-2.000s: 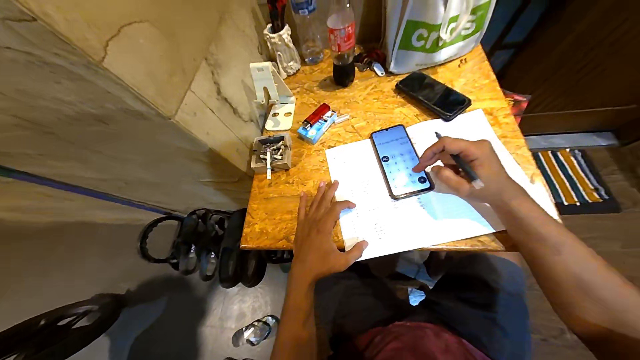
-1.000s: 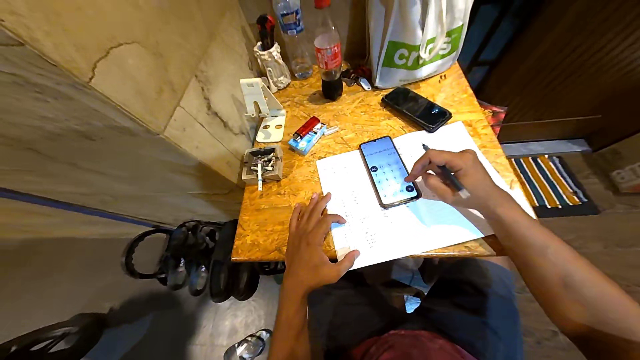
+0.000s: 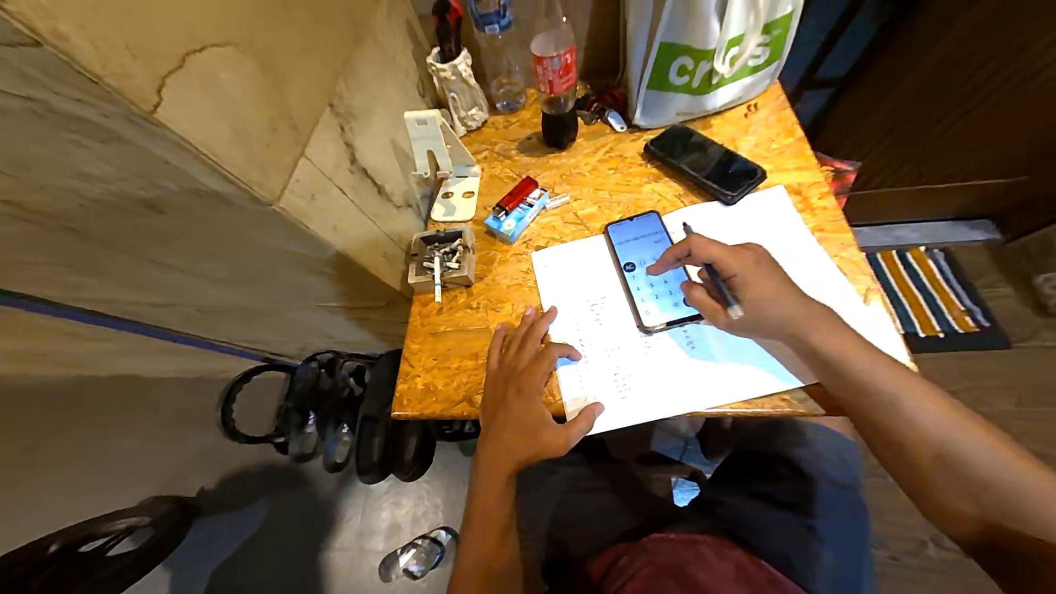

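Observation:
A smartphone (image 3: 648, 272) with a lit calculator screen lies on a white sheet of paper (image 3: 660, 371) that bears handwriting. My right hand (image 3: 734, 285) holds a dark pen (image 3: 716, 285) between its fingers, and its index fingertip is over the phone's keypad. My left hand (image 3: 532, 392) rests with spread fingers on the sheet's lower left corner and the table edge, holding nothing. Both the sheet and the phone are on a chipboard table (image 3: 445, 363). A second, black phone (image 3: 705, 163) lies dark behind the sheet.
On the table's left are an ashtray (image 3: 443, 256), a metal bracket (image 3: 445, 165) and a red lighter (image 3: 518, 196) on a cigarette pack (image 3: 513, 219). A cola bottle (image 3: 557, 91), a clear bottle (image 3: 505, 66), keys (image 3: 612, 115) and a Crocs bag (image 3: 709, 58) stand or lie at the back.
My right index finger has moved from the lower right of the lit phone's keypad towards its upper left. My left hand stays on the sheet's edge.

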